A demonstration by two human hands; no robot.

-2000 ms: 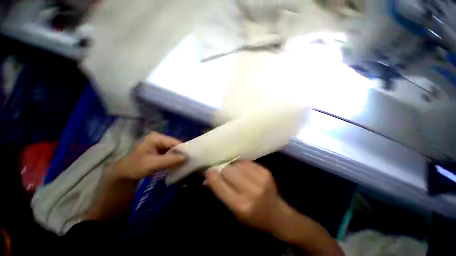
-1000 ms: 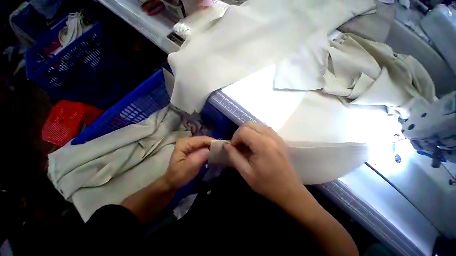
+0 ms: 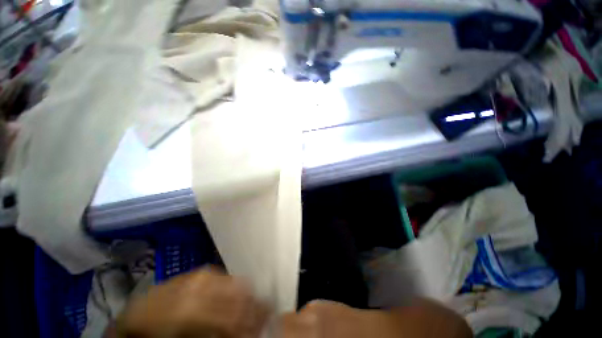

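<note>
A cream cloth piece (image 3: 247,198) runs from the bright glare under the machine head down over the table's front edge, with a narrow folded strip along its right side. My left hand (image 3: 191,307) and my right hand (image 3: 330,320) are at its lower end, blurred and cut off by the bottom edge. The cloth end passes between them; the fingers are too blurred to see, but both hands appear to hold it. The white sewing machine (image 3: 409,39) has a blue stripe; its needle area is in glare.
More cream cloth (image 3: 79,125) hangs over the table (image 3: 142,175) at left. A blue basket (image 3: 59,290) is below left. A green basket (image 3: 455,170) is below right, beside cream pieces (image 3: 488,218) with a blue-and-white strip (image 3: 508,267). A phone (image 3: 465,113) lies on the table at right.
The view has swung right, bringing the machine, phone and green basket into sight. The cloth now hangs straight down from the table towards my hands, which are lower in the picture.
</note>
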